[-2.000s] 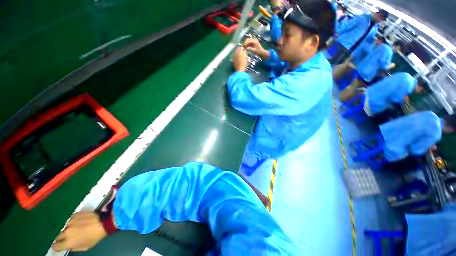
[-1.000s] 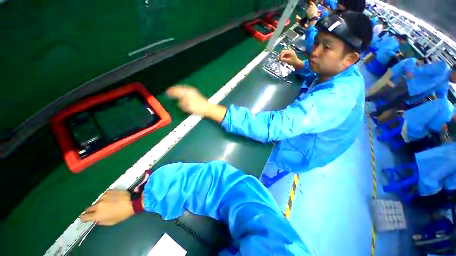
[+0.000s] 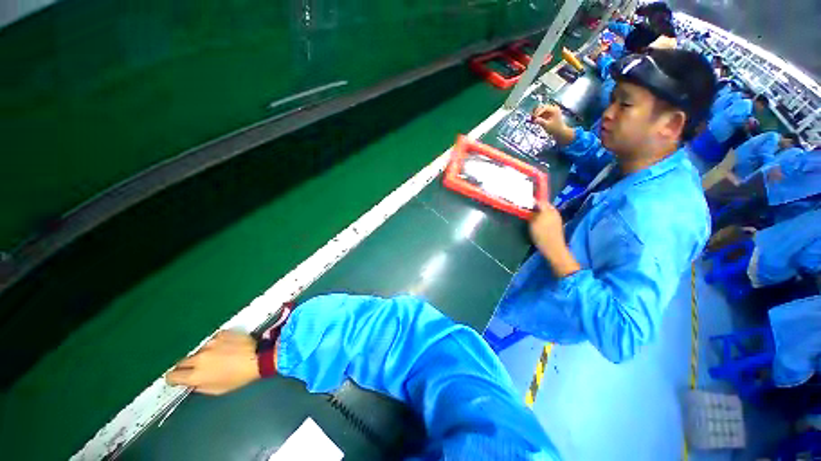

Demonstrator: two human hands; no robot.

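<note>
My right hand (image 3: pixel 216 363), with a dark red band at its wrist, rests palm down on the white-edged strip (image 3: pixel 311 267) at the lower left. Its fingers point left. A thin, pale line shows just below the fingers; whether the hand holds it cannot be told. My left hand is out of the picture. A person to the right holds a red-orange carrier (image 3: pixel 457 193) with a pale, bright inner area, tilted above the bench.
A green conveyor (image 3: pixel 261 234) runs beyond the strip, with red carriers (image 3: pixel 497 68) far along it. A white sheet (image 3: pixel 308 443) and black coiled cord (image 3: pixel 353 416) lie on the dark-green bench (image 3: pixel 383 270). More people in blue smocks sit at the right.
The red carrier has left the conveyor and is now in the neighbouring person's hand above the bench. The view has shifted; my right hand stays on the strip.
</note>
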